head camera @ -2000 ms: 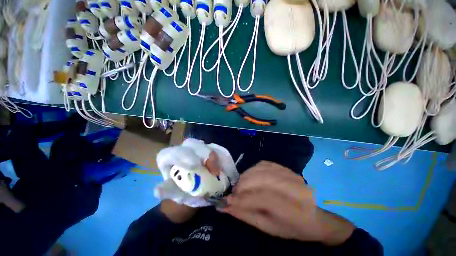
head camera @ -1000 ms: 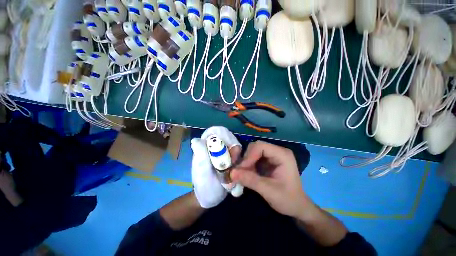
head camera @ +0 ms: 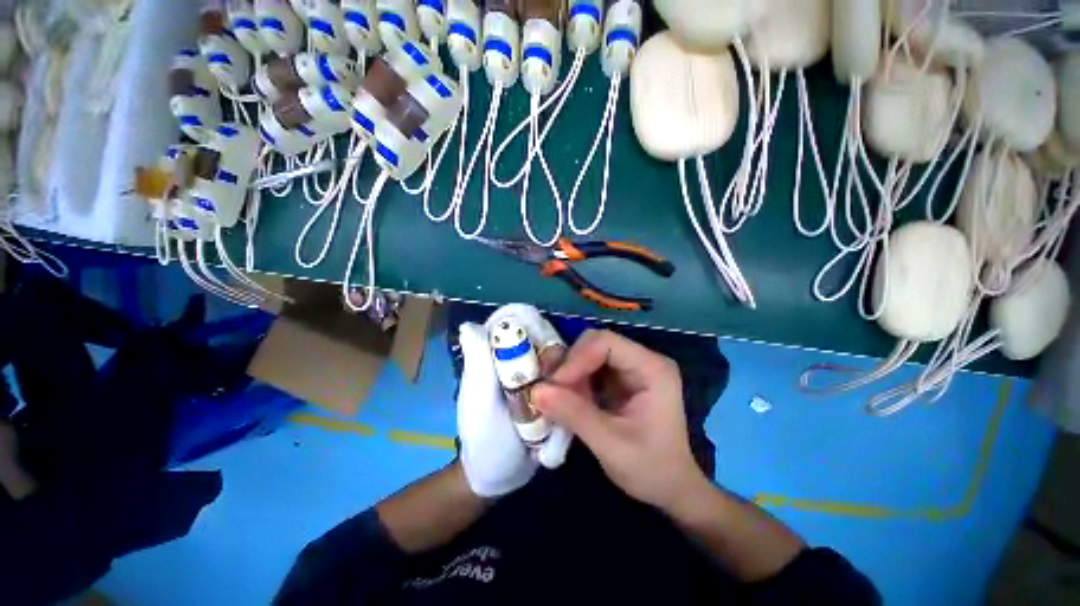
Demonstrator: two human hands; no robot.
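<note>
My left hand (head camera: 488, 426), in a white knit glove, holds a striped float piece (head camera: 513, 355) upright above my lap. The piece has white, blue and brown bands, with small dark marks on its top end. My bare right hand (head camera: 625, 414) pinches at the brown band on the piece's side with thumb and forefinger. A thin dark thing shows at those fingertips, too small to name. Pliers (head camera: 580, 263) with orange-and-black handles lie on the green bench (head camera: 450, 270) beyond my hands.
Striped float pieces (head camera: 403, 107) with cord loops lie at the back left. Round cream pieces (head camera: 683, 97) with cords lie at the back right, some cords hanging over the edge. An open carton (head camera: 320, 361) is on the blue floor. A dark-clothed person (head camera: 107, 403) is at the left.
Since the earliest frame the held piece has turned upright, and its side now shows. My right hand has moved from its base to its side. In the last second the hands barely moved.
</note>
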